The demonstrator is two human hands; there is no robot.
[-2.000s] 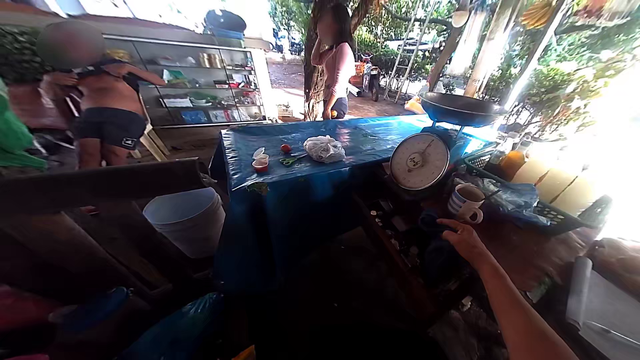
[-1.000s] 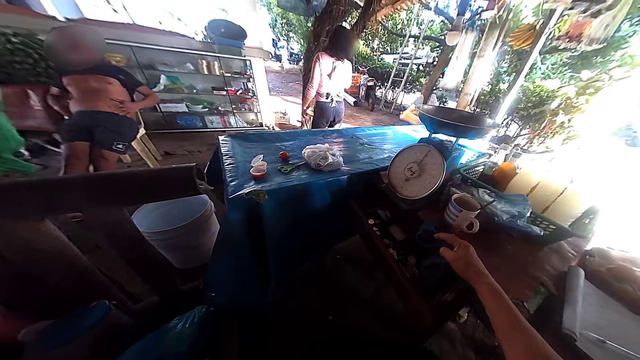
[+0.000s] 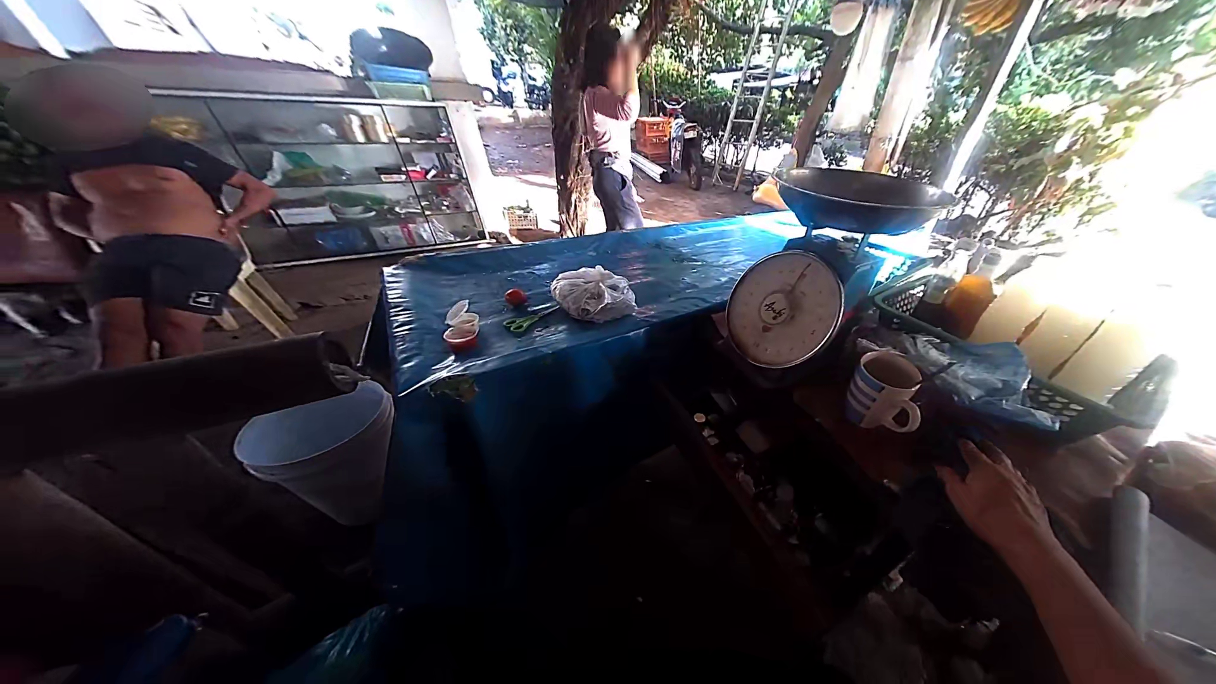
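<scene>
My right hand (image 3: 997, 494) reaches in from the lower right over the dark wooden table, its fingertips at a dark item below a striped mug (image 3: 882, 389); whether it grips anything is too dark to tell. My left hand is not in view. Left of the mug stands a dial scale (image 3: 785, 309) with a dark round pan (image 3: 864, 198) on top. Under the scale an open drawer (image 3: 727, 494) holds coins and small items. On the blue plastic table cover (image 3: 665, 261) lie a white plastic bag (image 3: 594, 294), green-handled scissors (image 3: 524, 324), a tomato (image 3: 516, 297) and a small red tub (image 3: 462, 334).
A green basket (image 3: 1054, 404) with bottles and plastic bags sits at the right. A white bucket (image 3: 328, 446) stands left of the blue-covered table. One person (image 3: 157, 218) stands by a glass display case (image 3: 332, 176); another person (image 3: 611, 133) stands beside a tree trunk.
The person by the tree turned away and then sideways, with an arm now raised. The person at the left now has a hand on the hip. My right hand stays near the mug.
</scene>
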